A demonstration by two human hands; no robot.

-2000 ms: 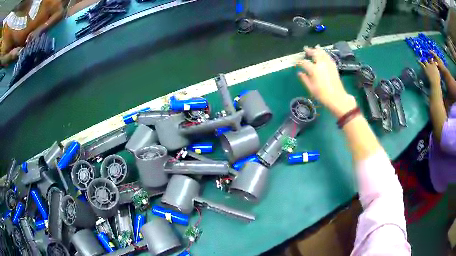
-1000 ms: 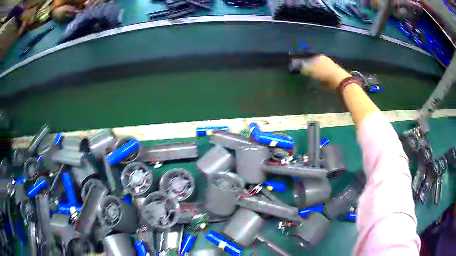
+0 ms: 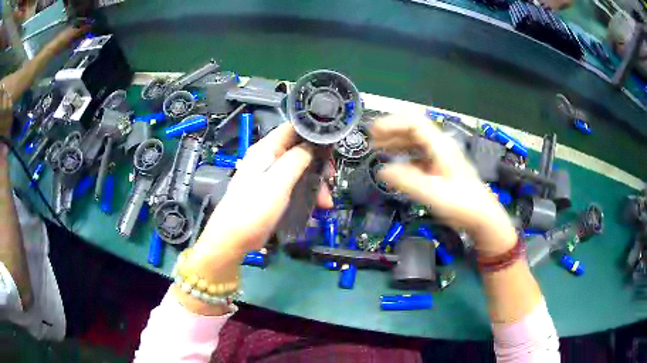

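My left hand (image 3: 259,188) is shut on a grey fan unit (image 3: 324,106) in front of me. Its round spoked head points up at the camera and its handle runs down, partly behind my fingers. My right hand (image 3: 433,177) is just to the right of the unit, blurred, with fingers spread; I see nothing held in it. Half-built grey fan units with spoked heads, such as one at left (image 3: 148,156), and bright blue battery cells (image 3: 406,302) lie heaped below and around my hands.
A dark green conveyor belt (image 3: 234,42) runs behind a pale edge strip (image 3: 603,164). A black and white box (image 3: 89,78) stands at upper left. Another person's arm (image 3: 35,67) shows at left. Dark parts (image 3: 546,28) lie on the far bench. One unit (image 3: 580,125) lies on the belt.
The view has swung left. My right hand has come back from over the belt to the heap. My left hand has come into view with a fan unit in it.
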